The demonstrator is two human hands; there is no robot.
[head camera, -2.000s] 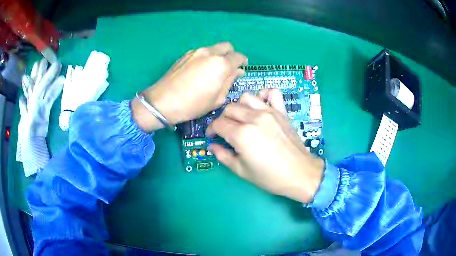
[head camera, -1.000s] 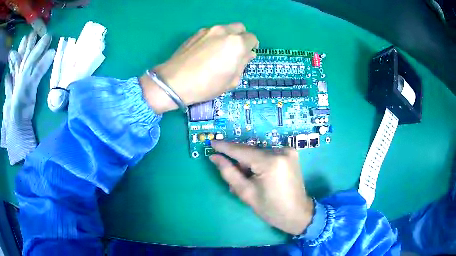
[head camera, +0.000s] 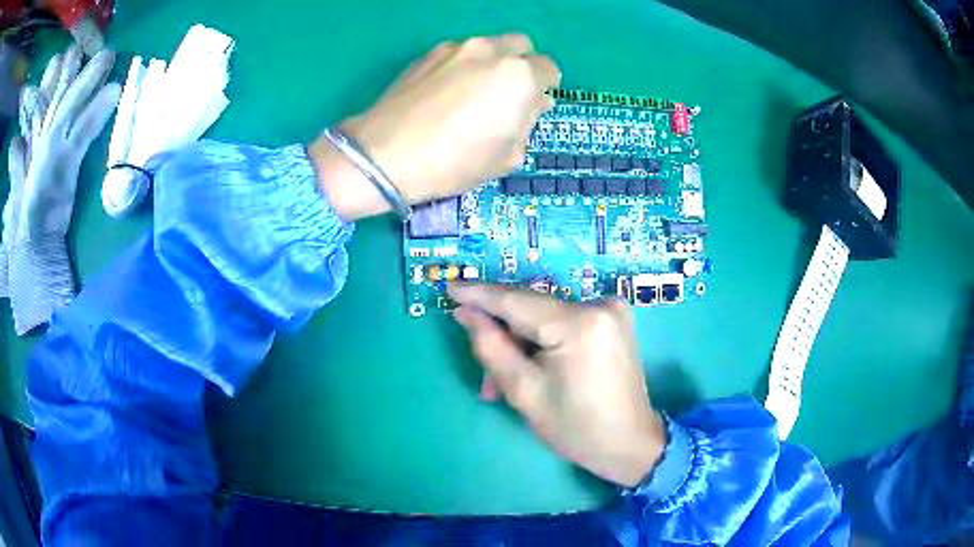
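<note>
A green circuit board [head camera: 566,240] lies component side up on the green mat. My left hand [head camera: 454,123] is bare, with a metal bangle at the wrist, and covers the board's upper left part. Its fingertips are at the terminal row [head camera: 614,98] on the far edge; whether they grip the board is hidden. My right hand [head camera: 571,374] is bent over the near left edge, with the index fingertip by the small yellow and blue parts. Its thumb is close below the index finger; I cannot tell if anything is between them. Two metal-edged sockets [head camera: 656,290] show at the near right edge.
A black holder box [head camera: 817,171] with a white roll stands at the right, and a printed label strip [head camera: 806,321] runs from it towards my right sleeve. White gloves [head camera: 160,107] lie at the left, beside a grey-white glove [head camera: 53,182]. A dark band runs along the upper right.
The right hand has moved from mid-board to the near left edge, uncovering the board's middle and sockets. The left hand has shifted right to the terminal row. The board appears higher in view.
</note>
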